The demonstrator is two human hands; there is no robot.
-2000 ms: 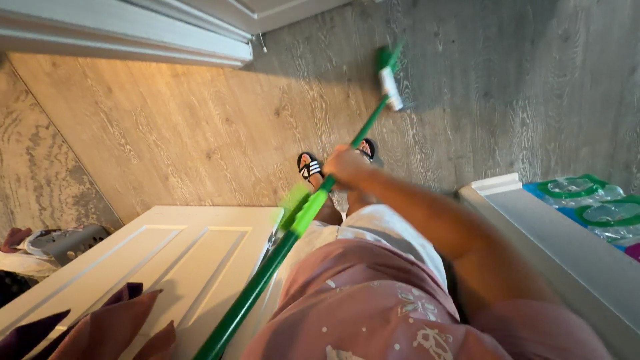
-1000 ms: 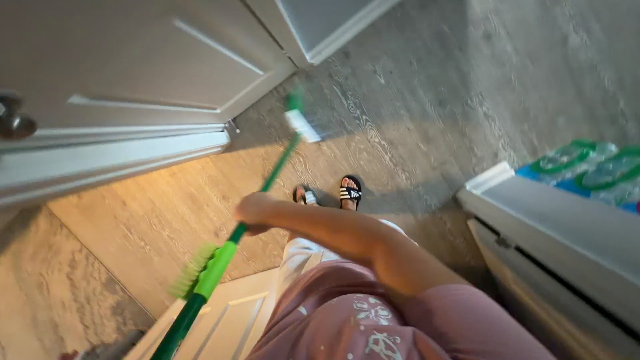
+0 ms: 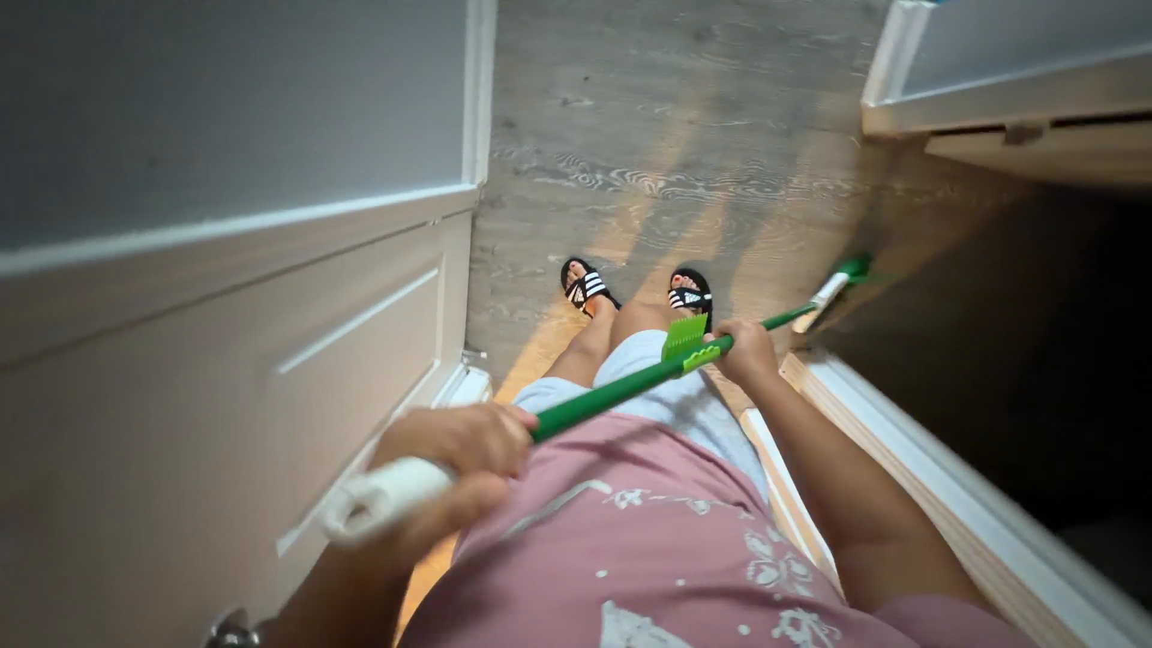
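Observation:
Both of my hands grip a green broom handle (image 3: 616,401) that slants across the front of my body. My left hand (image 3: 461,450) is closed near its white end grip (image 3: 382,499), slightly blurred. Farther down, my right hand (image 3: 747,353) wraps around the pole just beyond a light-green comb piece (image 3: 686,337) clipped to it. At the far end, the green and white broom head (image 3: 832,286) is over the floor at the right, beside a dark doorway. Whether its bristles touch the floor cannot be told.
A panelled white door (image 3: 360,360) stands along the left, its metal knob (image 3: 232,630) low down. White door trim (image 3: 945,486) runs along the right beside the dark opening. A white cabinet-like edge (image 3: 886,67) is at upper right. My sandalled feet stand on wood-look flooring (image 3: 666,162).
The broom head was ahead and left of my feet a second ago and is now to their right. The hand near the white grip has come into view. The view has turned strongly.

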